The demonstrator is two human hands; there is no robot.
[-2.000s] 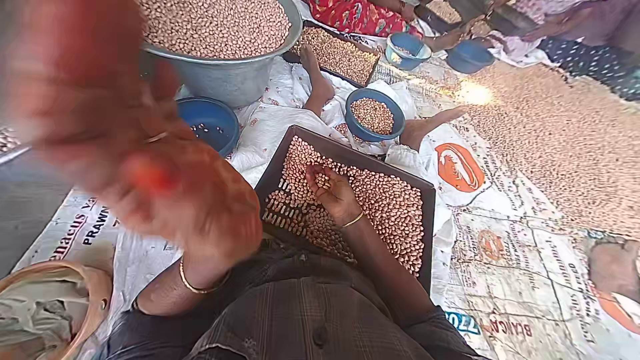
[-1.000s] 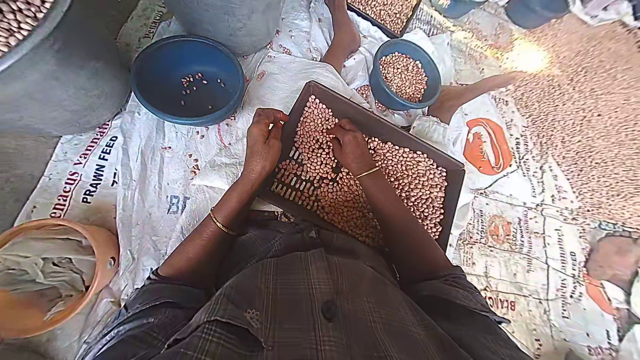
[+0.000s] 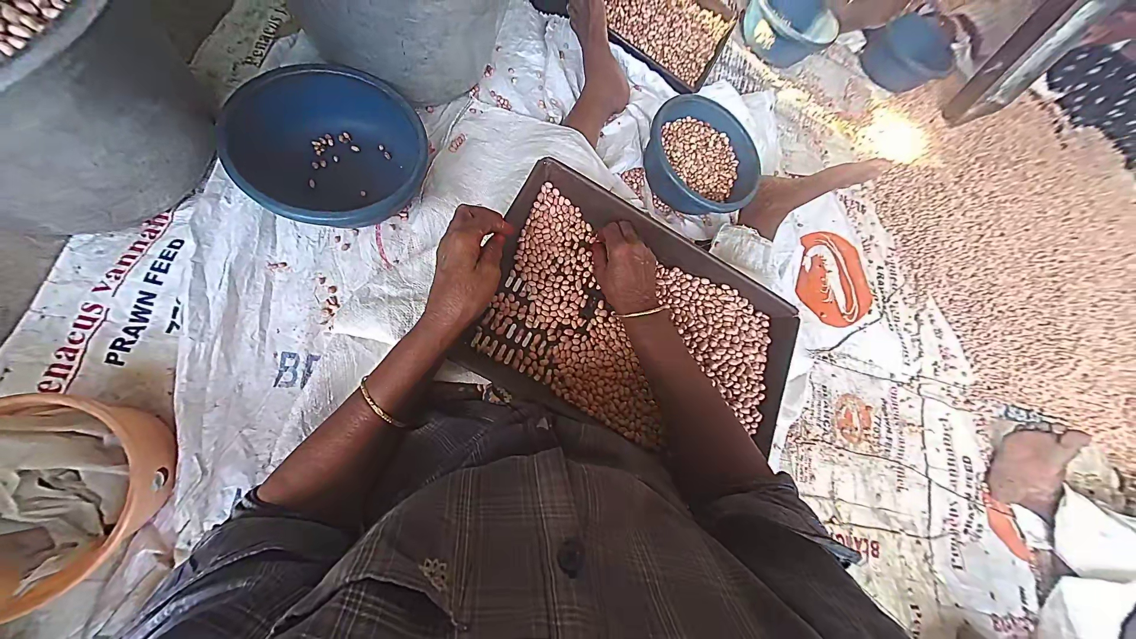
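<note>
A dark slotted tray (image 3: 785,355) lies tilted across my lap, covered with pinkish shelled peanuts (image 3: 710,328). My left hand (image 3: 466,262) is at the tray's left rim, its thumb and forefinger near each other; whether a nut is between them cannot be told. Over the upper middle of the tray, my right hand (image 3: 626,266) touches the peanuts with bent fingers, and its fingertips are partly hidden. Some slots of the tray show at the lower left among the nuts.
A blue basin (image 3: 266,191) with a few nuts stands at the upper left, near large grey metal tubs (image 3: 115,133). Beyond the tray is a blue bowl (image 3: 657,169) of nuts beside another person's feet (image 3: 603,84). An orange basket (image 3: 146,479) sits lower left; peanuts (image 3: 1021,266) cover the right side.
Two seconds ago my left hand was raised close to the camera; it has come down to the tray's left rim. My right hand stays over the nuts.
</note>
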